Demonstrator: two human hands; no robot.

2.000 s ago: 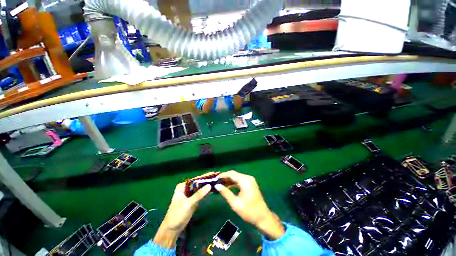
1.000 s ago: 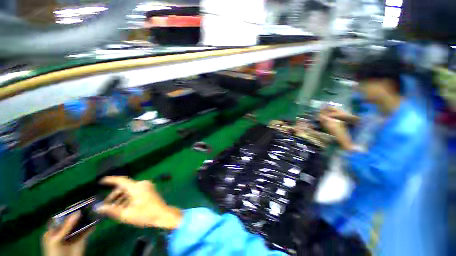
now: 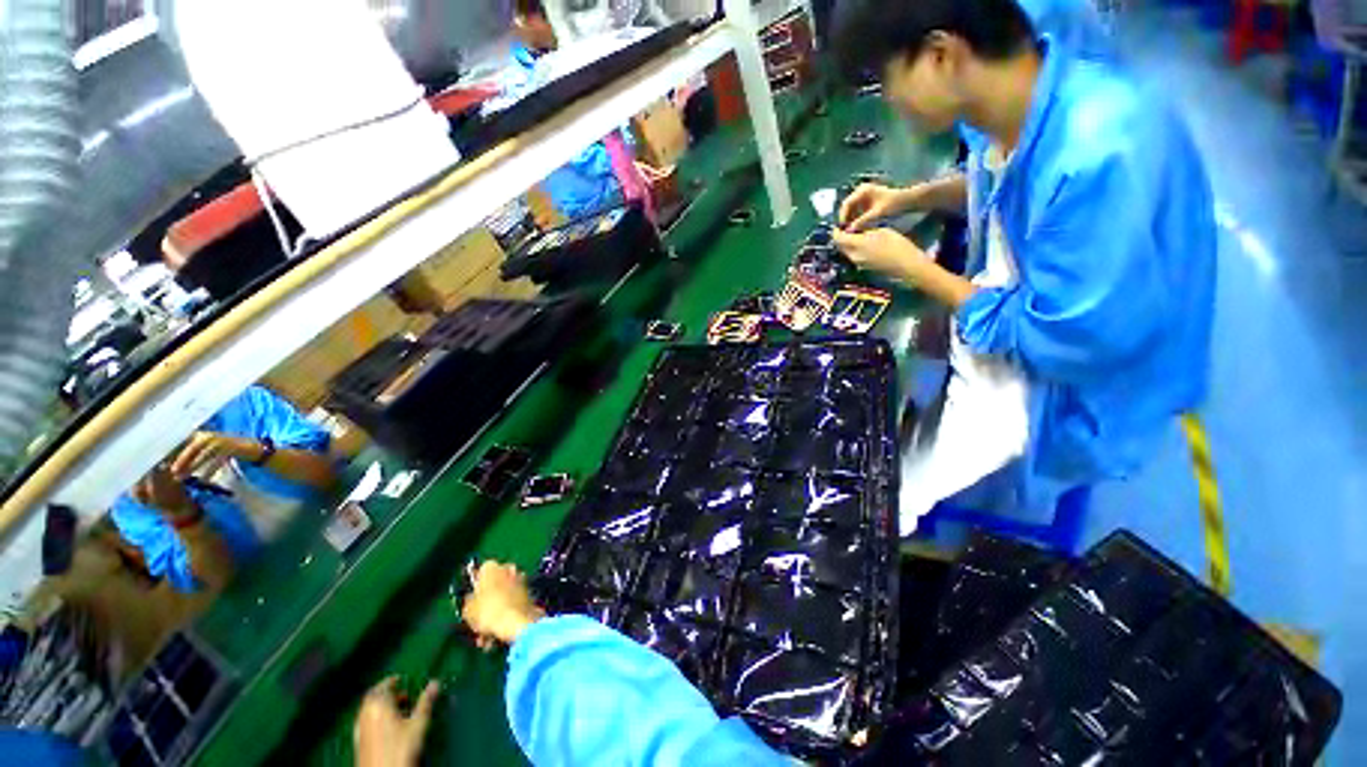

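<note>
My right hand (image 3: 499, 602) is over the green surface (image 3: 577, 405), beside the left edge of a large shiny black blister tray (image 3: 750, 510). Its fingers are bent around a small dark spot, possibly a phone part, too small to tell. My left hand (image 3: 394, 730) is at the bottom edge, partly cut off, thumb and fingers apart, with nothing seen in it. A small phone part (image 3: 549, 489) and a dark panel group (image 3: 496, 469) lie on the green surface beyond my right hand.
More black trays (image 3: 1124, 659) lie at the lower right. A person in a blue smock (image 3: 1102, 270) sits beyond the tray, handling a small part near gold-rimmed phone parts (image 3: 805, 303). A shelf rail (image 3: 375, 240) crosses the left. Another person's hands (image 3: 210, 450) show beneath it.
The view has swung right and down. My hands have moved apart; the phone-like part between them is no longer clearly visible. The black tray and seated person now fill the centre and right.
</note>
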